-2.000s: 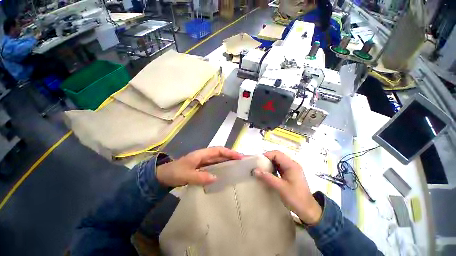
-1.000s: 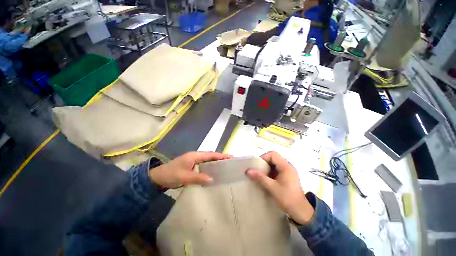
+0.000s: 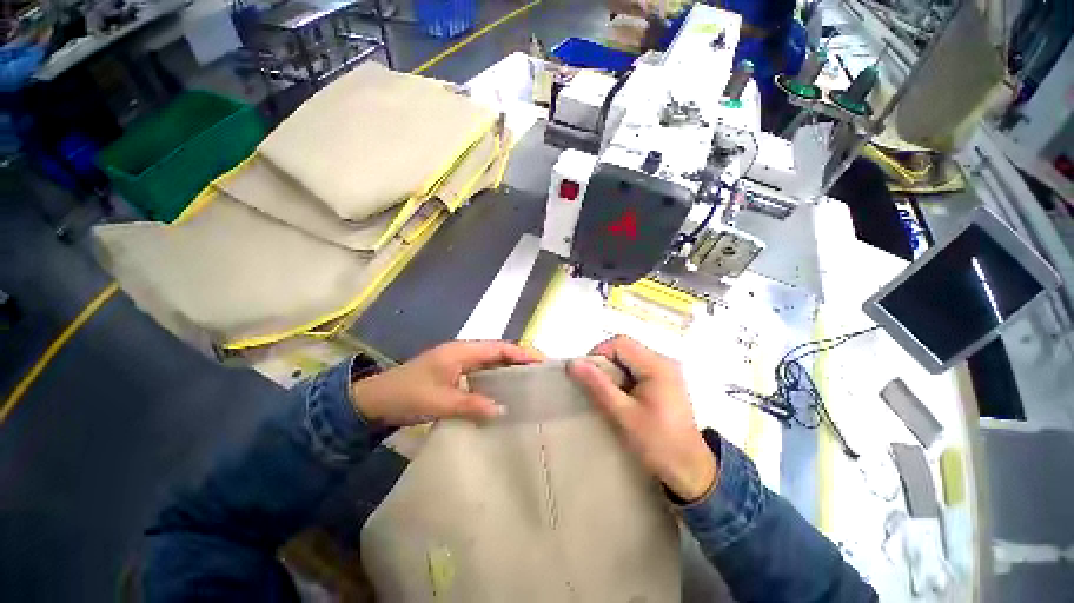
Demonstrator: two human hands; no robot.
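Observation:
A beige cover [image 3: 506, 507] hangs over the lap with its top edge held up in front of the machine. A flat grey patch [image 3: 530, 395] lies along that top edge. My left hand [image 3: 430, 385] pinches the patch and cover at the left end, thumb in front. My right hand [image 3: 645, 412] pinches them at the right end, thumb on the front near the top edge. The fingertips behind the cover are partly hidden. The lower part of the cover runs out of the picture.
The white sewing machine [image 3: 630, 218] stands ahead, with a yellow-edged frame [image 3: 654, 303] below its head. A stack of beige covers [image 3: 318, 224] lies left. Black cable [image 3: 801, 395], loose grey patches [image 3: 913, 477] and a screen [image 3: 963, 289] are right. A green crate [image 3: 183, 153] stands far left.
The right hand has shifted slightly left and its thumb sits nearer the patch's top edge. The cover's top edge is still held between both hands. The camera view has shifted a little.

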